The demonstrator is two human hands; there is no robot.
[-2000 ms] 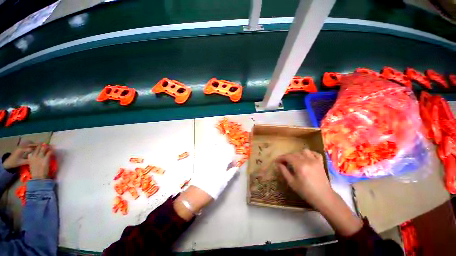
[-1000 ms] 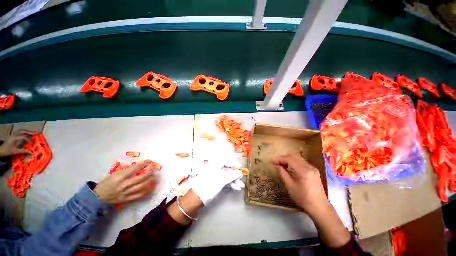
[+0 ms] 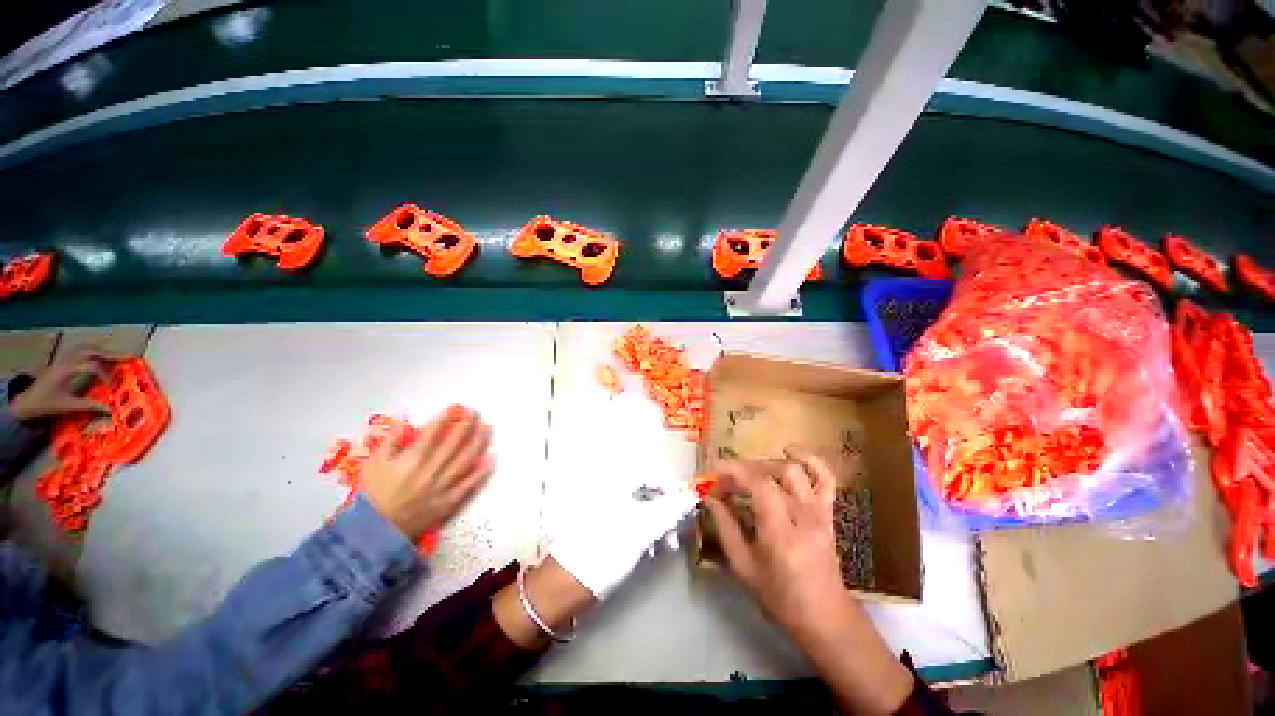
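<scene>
My left hand, in a white glove, holds a small orange plastic part at its fingertips beside the left wall of the cardboard box. My right hand, bare, is over the box's left part with its fingertips close to that orange part. Whether the right fingertips hold a metal part is too small to tell. The open cardboard box has tiny dark metal parts scattered on its floor; my right hand hides some. A pile of small orange parts lies at the box's upper left.
A person's hand in a denim sleeve covers an orange pile; their other hand is at an orange shell. Shells lie on the green belt behind a metal upright. Right: bulging bag on blue basket, cardboard.
My right hand has moved left from the box's middle to my left fingertips. The co-worker's hand has reached the middle pile and shifted right. Loose orange pieces near my glove are gone from view.
</scene>
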